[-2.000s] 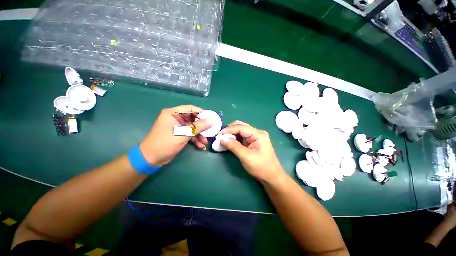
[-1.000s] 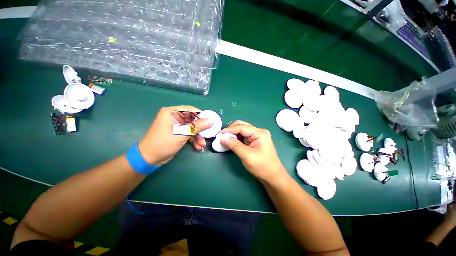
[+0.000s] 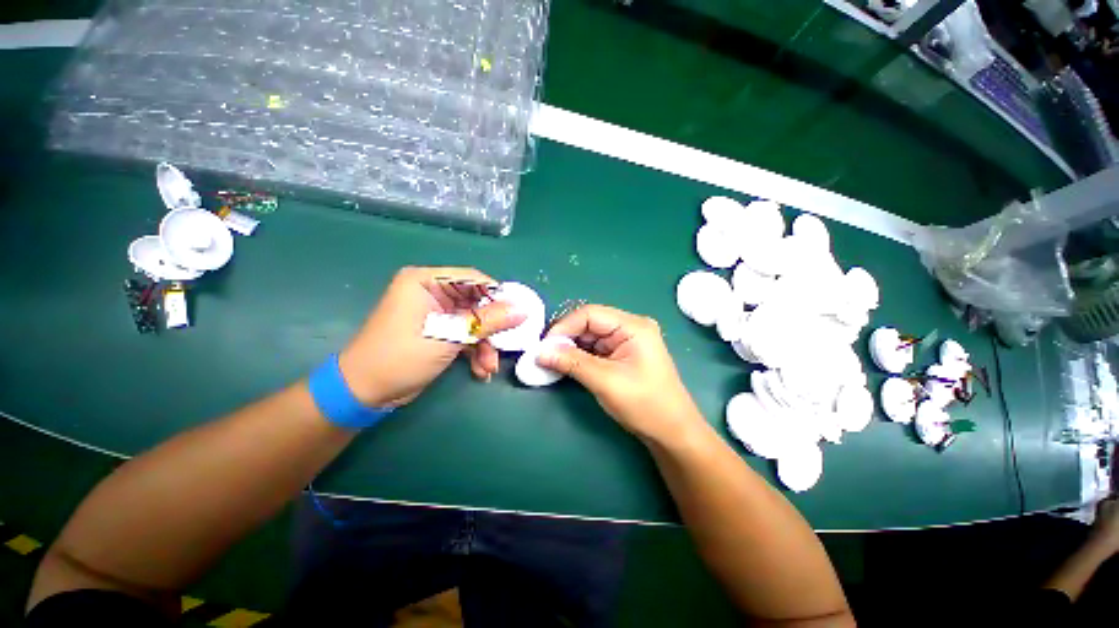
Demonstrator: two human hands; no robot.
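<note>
My left hand (image 3: 423, 329), with a blue wrist strap (image 3: 342, 393), holds a white round housing (image 3: 520, 314). Its lead wires and a silver-white battery (image 3: 449, 328) with a yellowish end lie over the fingers. My right hand (image 3: 623, 368) pinches a smaller white round piece (image 3: 540, 364) between thumb and fingers. That piece is at the lower right edge of the housing; whether they are joined cannot be told. Tiny silvery slivers (image 3: 571, 307) lie on the green bench just behind my right fingers.
Clear plastic trays (image 3: 307, 111) lie at upper left. Wired housings sit at left (image 3: 196, 239) and far right (image 3: 899, 399). A pile of white round covers (image 3: 798, 331) is to the right. A clear bag (image 3: 1000, 264) hangs by a pale post. Another person's forearm (image 3: 1086, 558) shows at lower right.
The housing and the smaller white piece have shifted slightly toward me, with both hands still holding them. More slivers show behind my right fingers.
</note>
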